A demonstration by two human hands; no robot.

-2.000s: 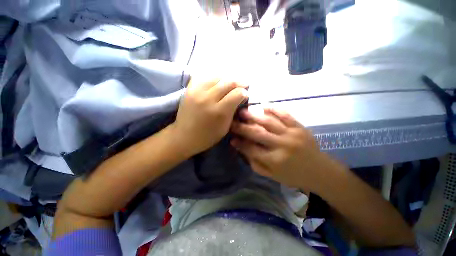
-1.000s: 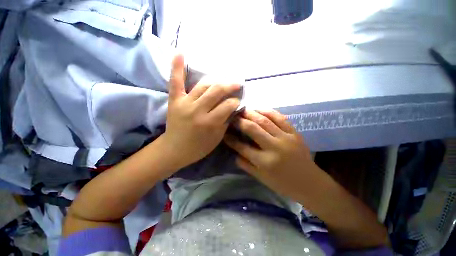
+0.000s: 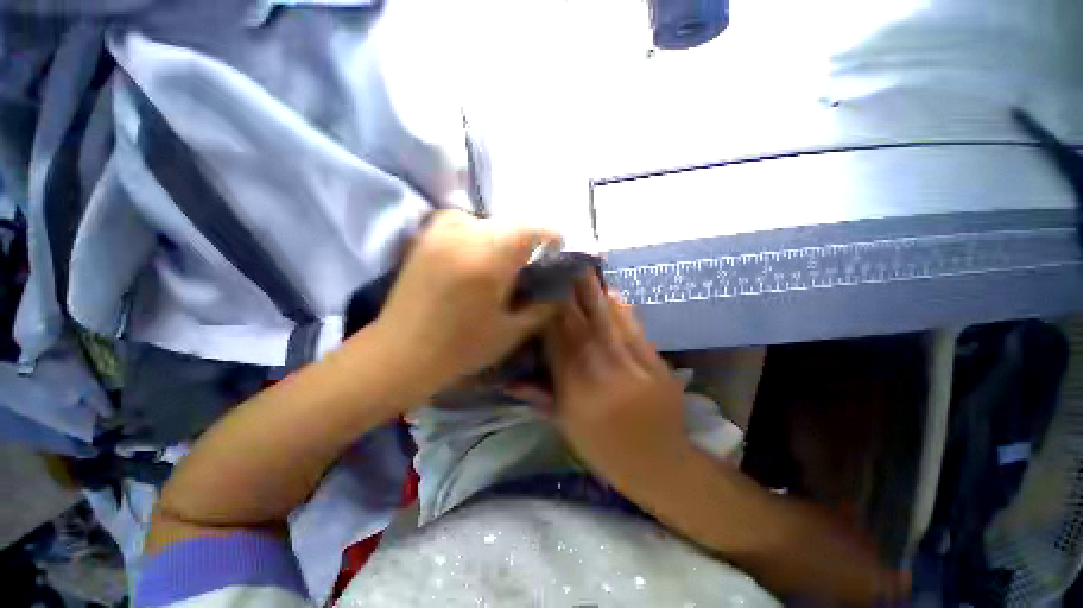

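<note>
My left hand holds the dark grey garment piece at the table's front edge, pinched near the thumb and fingertips. My right hand is close beside it, slightly blurred, with its fingers on the same dark cloth. The light grey garment piece with dark strips is heaped to the left and runs towards my left hand. The cloth between and under my hands is partly hidden.
The white machine bed is in bright glare, with a dark cylindrical attachment at the top edge. The table-edge ruler runs right of my hands. Dark scissors lie far right. Perforated pale mesh is below right.
The view has shifted so the attachment sits higher. My hands have turned up a dark cloth edge between them. The light grey cloth at left has been pulled and shows a long dark strip.
</note>
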